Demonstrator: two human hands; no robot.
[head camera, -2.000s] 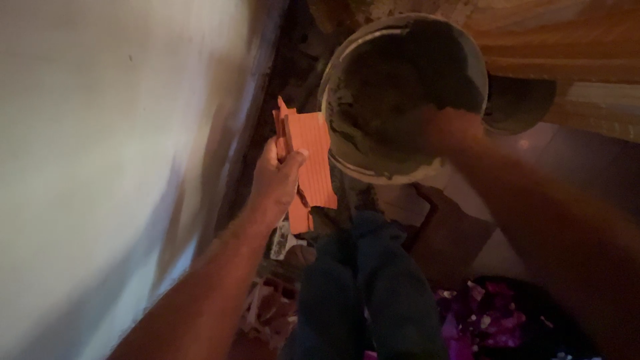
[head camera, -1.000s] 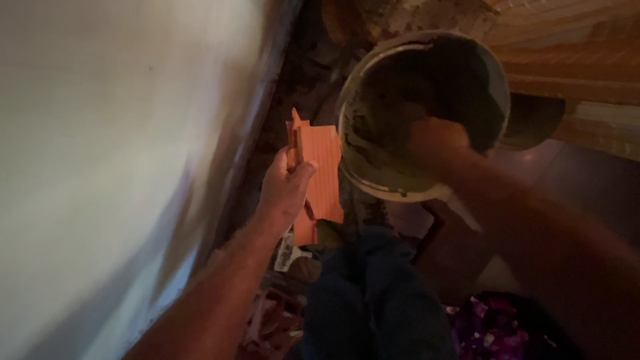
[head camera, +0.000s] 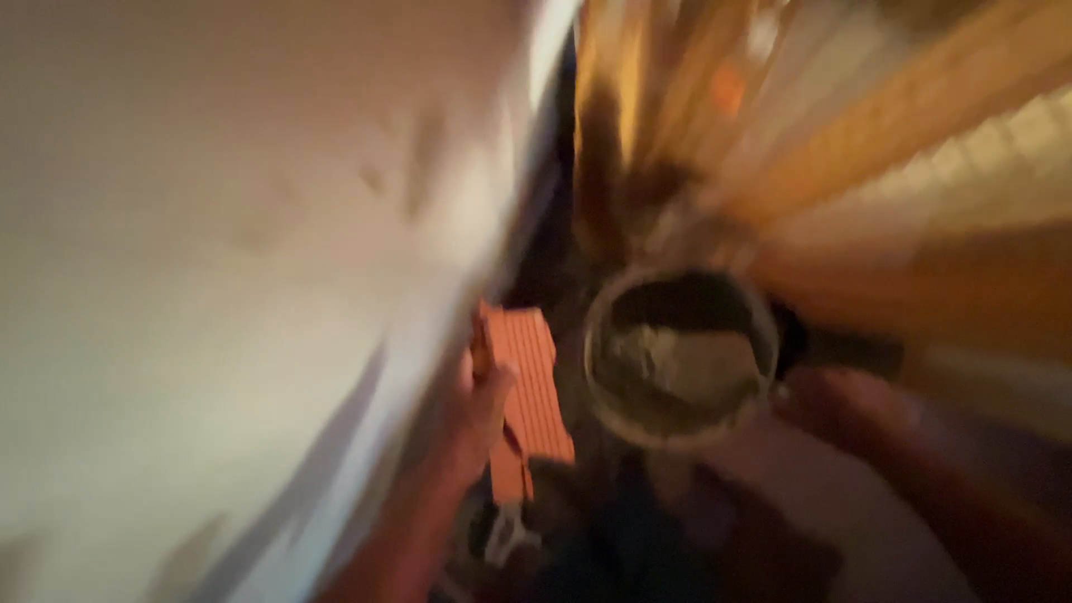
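A broken piece of ribbed orange hollow clay brick (head camera: 532, 385) is held by my left hand (head camera: 486, 398), its thumb over the near face. To the right of it stands a round bucket (head camera: 596, 368) with a grey, wet-looking mix, probably mortar (head camera: 695, 368), inside. My right hand (head camera: 829, 398) is blurred beside the bucket's right rim; its fingers are hard to make out, and whether it holds a tool cannot be told.
A pale wall (head camera: 209, 251) fills the left side, close to my left arm. Blurred orange-brown boards or panels (head camera: 879, 134) lie beyond the bucket at the upper right. Below the brick is a small whitish object (head camera: 509, 536). My legs are in shadow at the bottom.
My right hand was inside the bucket in both earlier frames and is now outside, by its right rim. My left hand still holds the brick piece. The view has shifted strongly and is blurred.
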